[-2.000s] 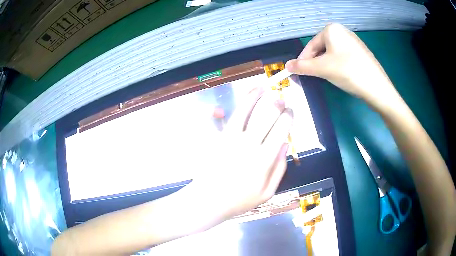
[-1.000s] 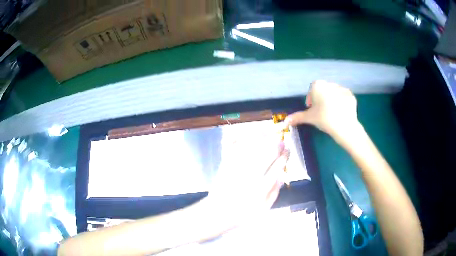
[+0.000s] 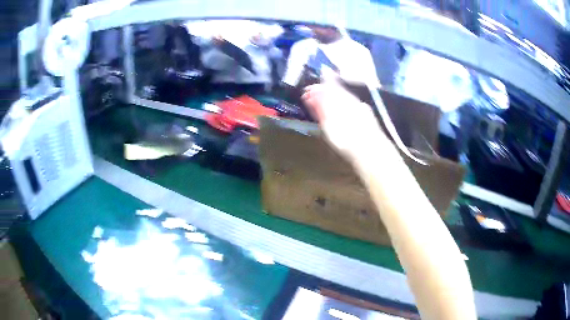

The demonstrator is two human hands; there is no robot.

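My right hand is raised at upper centre, its forearm running down to the bottom right. It is blurred, in front of a brown carton. A thin white strip curves down beside the hand; whether the fingers hold it cannot be told. My left hand is out of the picture. An LCD panel in a black foam tray is cut off by the bottom edge.
The carton stands open behind the long pale band. Glaring clear film lies at lower left. A white box-shaped machine stands left. Red material lies beyond. A person in white is behind the carton.
The view has swung up and left. My right hand has left the orange flex cable and is raised before the carton. My left hand and the scissors have gone out of view.
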